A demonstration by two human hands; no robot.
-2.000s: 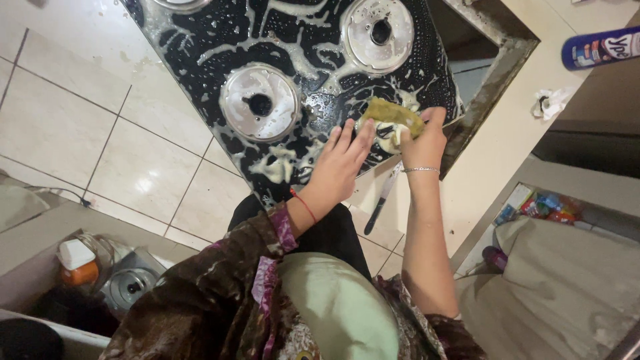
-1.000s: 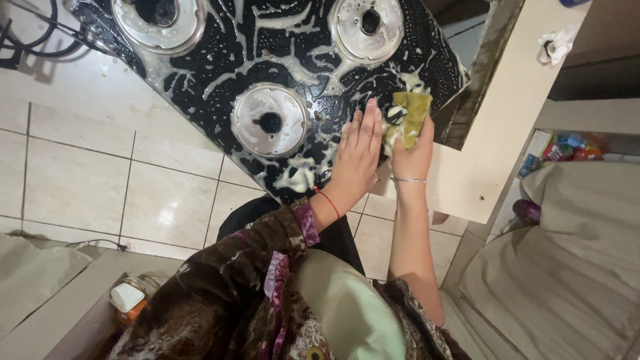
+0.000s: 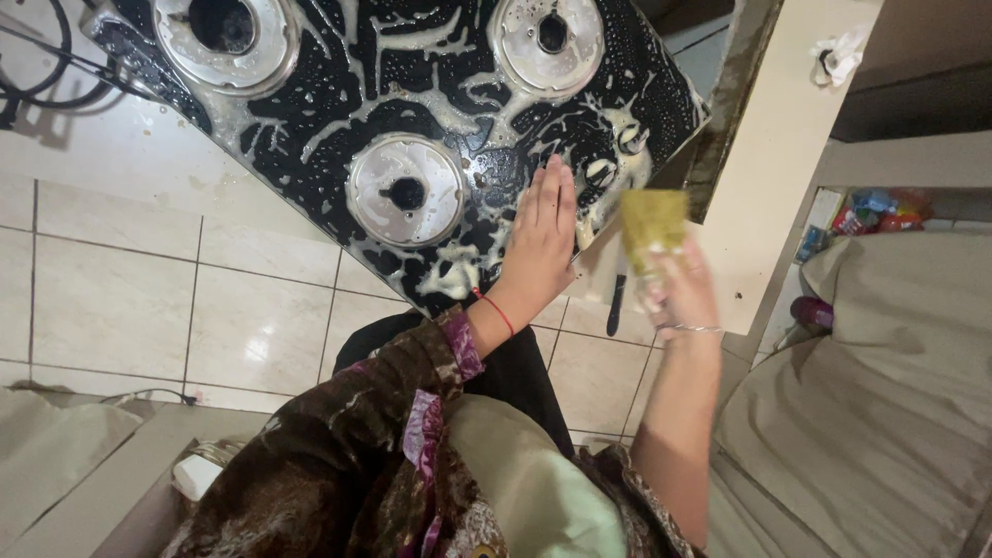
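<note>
A black cooktop (image 3: pixel 325 132) lies at an angle over the counter, streaked with foam and water drops. Round metal burner bases (image 3: pixel 364 190) are set in it, and control knobs (image 3: pixel 632 139) stand near its right corner amid foam. My left hand (image 3: pixel 542 232) rests on the cooktop near its front right edge, palm down, holding nothing visible. To the right, off the cooktop's edge, my right hand (image 3: pixel 682 287) grips a yellow sponge (image 3: pixel 655 221); both are blurred. A dark-handled knife (image 3: pixel 616 306) lies just left of my right hand.
Right of the cooktop runs a cream counter (image 3: pixel 763 178) with a rough-edged cutout and a crumpled white scrap (image 3: pixel 837 60). Black metal grates (image 3: pixel 54 70) stand at the upper left. A fabric cover (image 3: pixel 876 372) drapes at the right. Below is tiled floor (image 3: pixel 263 325).
My right hand with the sponge has moved off the cooktop's corner, to the right and toward me. My left hand stays on the cooktop. The knobs and the knife now show.
</note>
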